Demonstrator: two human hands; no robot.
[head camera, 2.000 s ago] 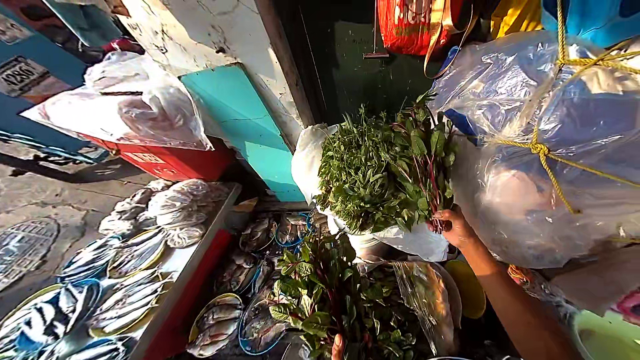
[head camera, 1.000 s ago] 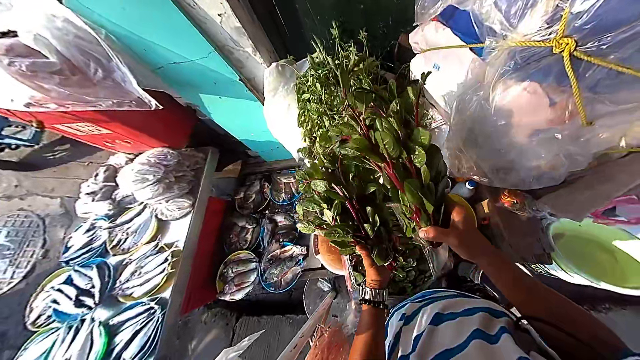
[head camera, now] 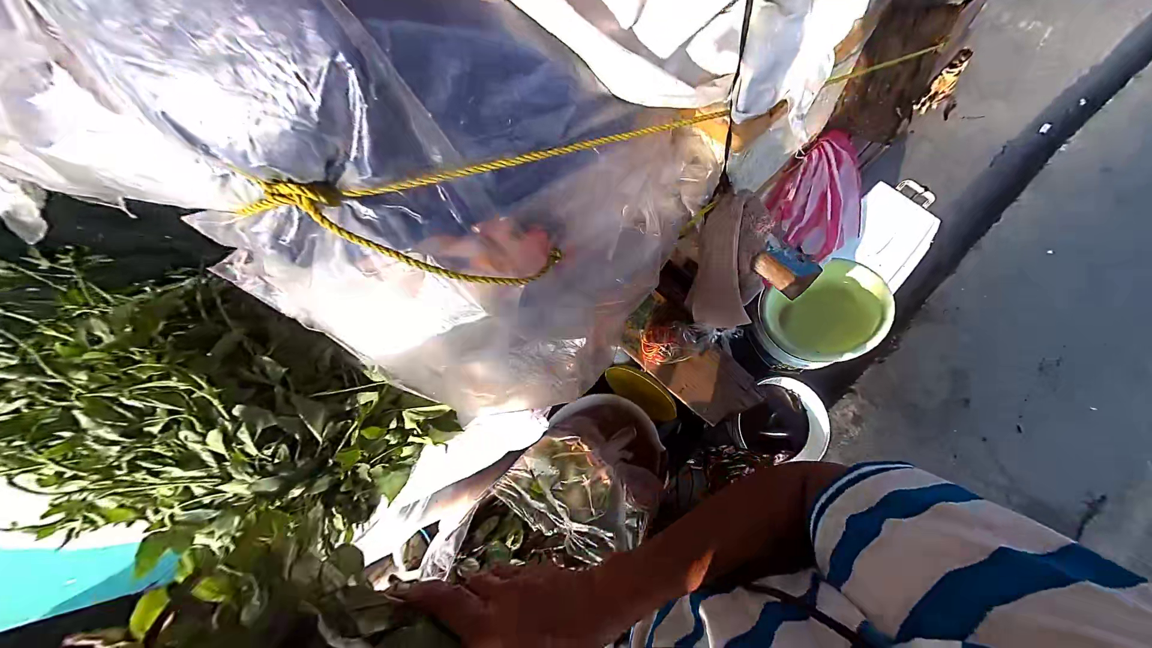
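My right hand (head camera: 486,605) is at the bottom of the view, its blurred fingers against dark leafy greens (head camera: 270,594). Whether the fingers close on stems cannot be made out. My left hand is out of view. A large heap of leafy green stems (head camera: 180,405) fills the left side, above and left of my right hand. Just above my right wrist lies a clear plastic bag (head camera: 576,495) with leaves in and around it.
A big bundle in clear plastic (head camera: 432,315), tied with yellow rope (head camera: 504,164), spans the top. Right of it stand a pail of greenish liquid (head camera: 828,310), a white container with dark contents (head camera: 814,418), a pink plastic bag (head camera: 819,193) and a white lidded box (head camera: 895,234).
The view has swung far to the right. My left hand, on the red-stemmed greens one second ago, has left the view. My right hand is now low, beside leaves.
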